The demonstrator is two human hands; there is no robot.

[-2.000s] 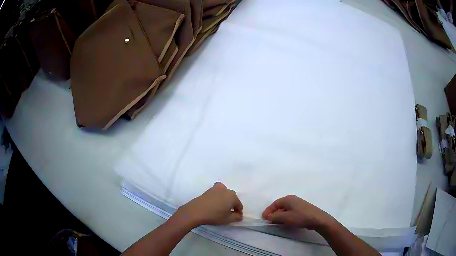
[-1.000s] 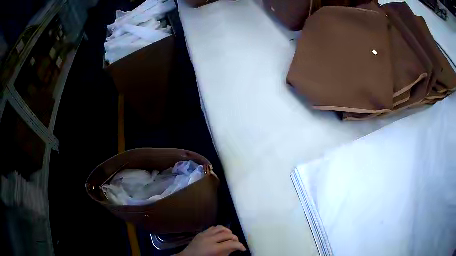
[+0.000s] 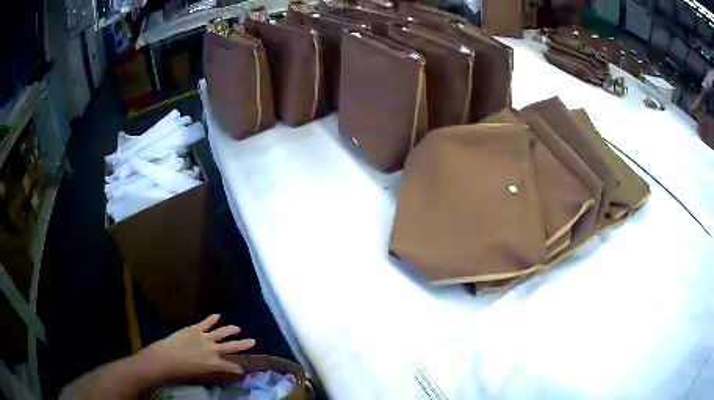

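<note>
A brown handbag (image 3: 270, 363) with an open, rounded mouth is at the bottom edge, beside the table, mostly cut off. Crumpled white tissue (image 3: 270, 386) shows inside it. My left hand (image 3: 202, 348) is over the far left part of the bag's mouth, fingers spread and holding nothing. My right hand is not in view. Flat brown unstuffed bags (image 3: 470, 203) lie overlapping on the table. A stack of white tissue sheets (image 3: 595, 344) lies at the lower right, cut off by the bottom edge.
Filled brown bags (image 3: 382, 101) stand upright in rows along the far part of the white table (image 3: 282, 211). A tall brown carton (image 3: 164, 246) holding white paper stands on the dark floor at the left. Shelving is at the far left. Part of a person (image 3: 703, 101) shows at the far right.
Both hands were at the tissue stack's near edge, then one showed beside the handbag. Now my left hand is over its mouth, fingers spread. The view has swung left, then up towards the standing bags.
</note>
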